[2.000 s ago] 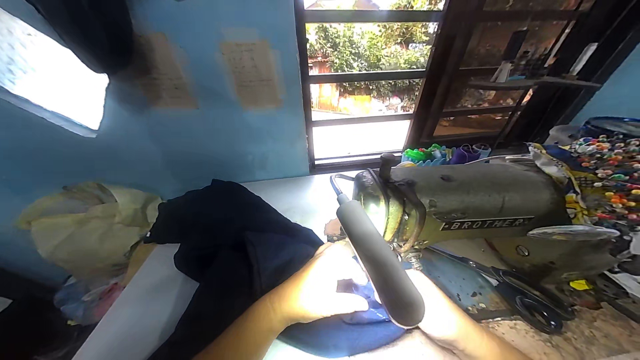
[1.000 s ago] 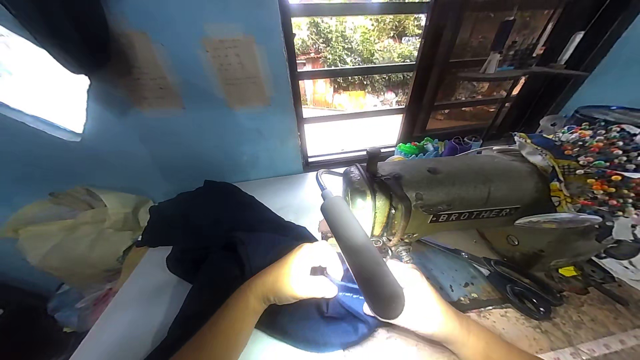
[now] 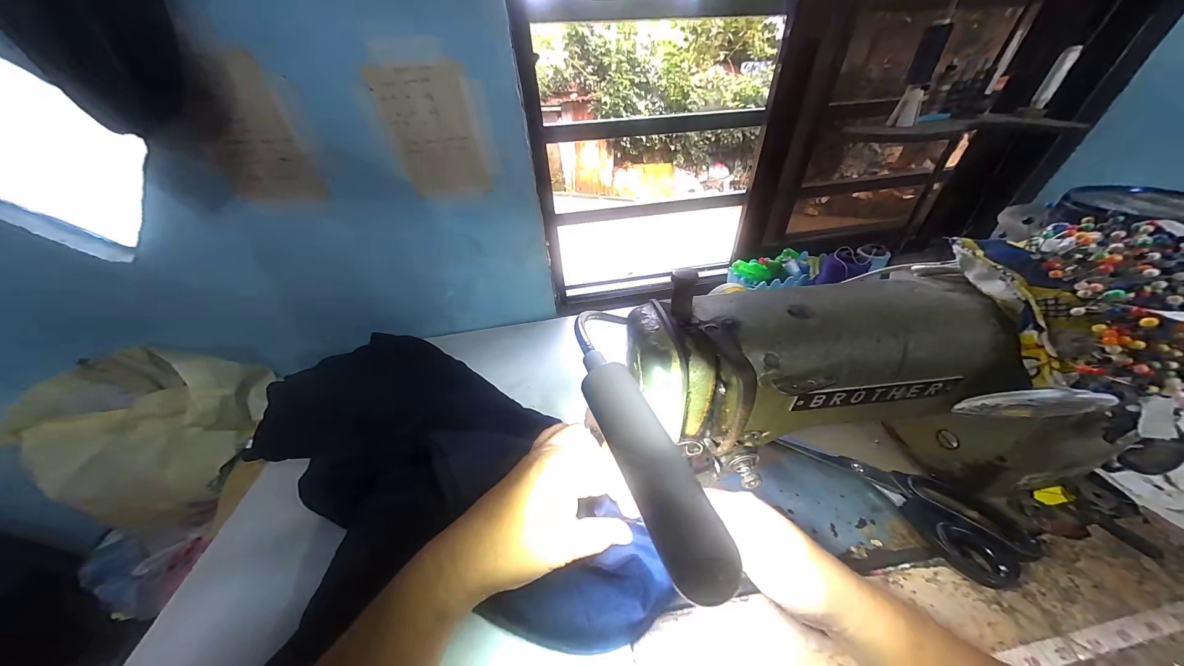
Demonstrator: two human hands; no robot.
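Observation:
A green-grey Brother sewing machine (image 3: 860, 342) stands on the table, with a black work lamp (image 3: 659, 481) on a bent neck in front of its head. Left of the lamp, my left hand (image 3: 564, 504) lies on dark blue cloth (image 3: 592, 601), thumb and fingers closed around a fold of it. My right hand (image 3: 768, 555) rests at the cloth's right side beneath the needle area; the lamp and glare hide its fingertips, so its grip is unclear. More dark cloth (image 3: 398, 416) is heaped on the left.
Black-handled scissors (image 3: 971, 536) lie on the machine bed. A pincushion with many coloured pins (image 3: 1119, 287) sits at the right, and a measuring tape (image 3: 1110, 638) along the near right edge. Thread spools (image 3: 786, 268) stand behind the machine. Crumpled yellowish cloth (image 3: 139, 435) is at far left.
The blue cloth between my hands has shifted and bunched differently, with less of it showing beside the lamp than one second ago. Both hands remain beside the machine's head.

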